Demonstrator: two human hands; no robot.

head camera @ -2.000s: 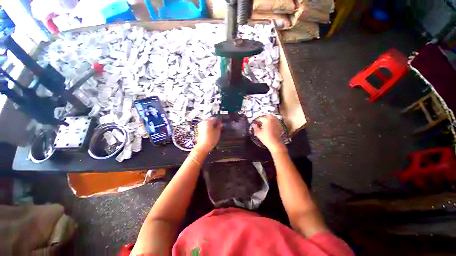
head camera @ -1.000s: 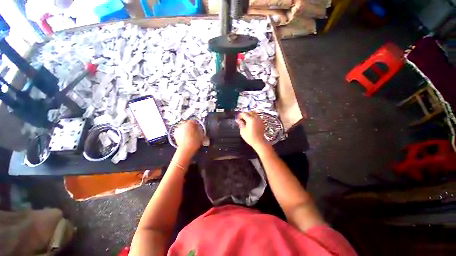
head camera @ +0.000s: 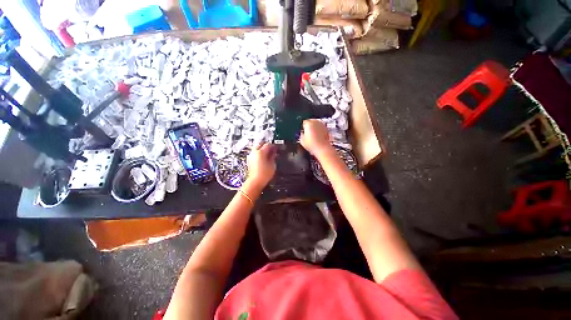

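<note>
The dark green hand press [head camera: 288, 109] stands upright straight ahead, with its dark base [head camera: 293, 167] at the table edge. My left hand [head camera: 262, 164] is at the left side of the press foot, fingertips close together near the fixture; any small part in them is too small to tell. My right hand [head camera: 315, 135] is raised at the right side of the press column, fingers curled; what it holds is hidden. The left parts bowl [head camera: 231, 171] with tiny shiny parts is beside my left hand. The right parts bowl [head camera: 338, 164] is partly covered by my right forearm.
A heap of whitish strips [head camera: 181, 81] covers the table behind. A lit smartphone [head camera: 190, 152] lies left of the left bowl. A second press [head camera: 53, 119] stands far left, with a holed plate [head camera: 91, 169] and a spare bowl [head camera: 134, 179]. A lap bag [head camera: 294, 230] hangs below.
My left hand has moved from the left bowl to the press foot. My right hand has moved slightly up and forward to the side of the press column.
</note>
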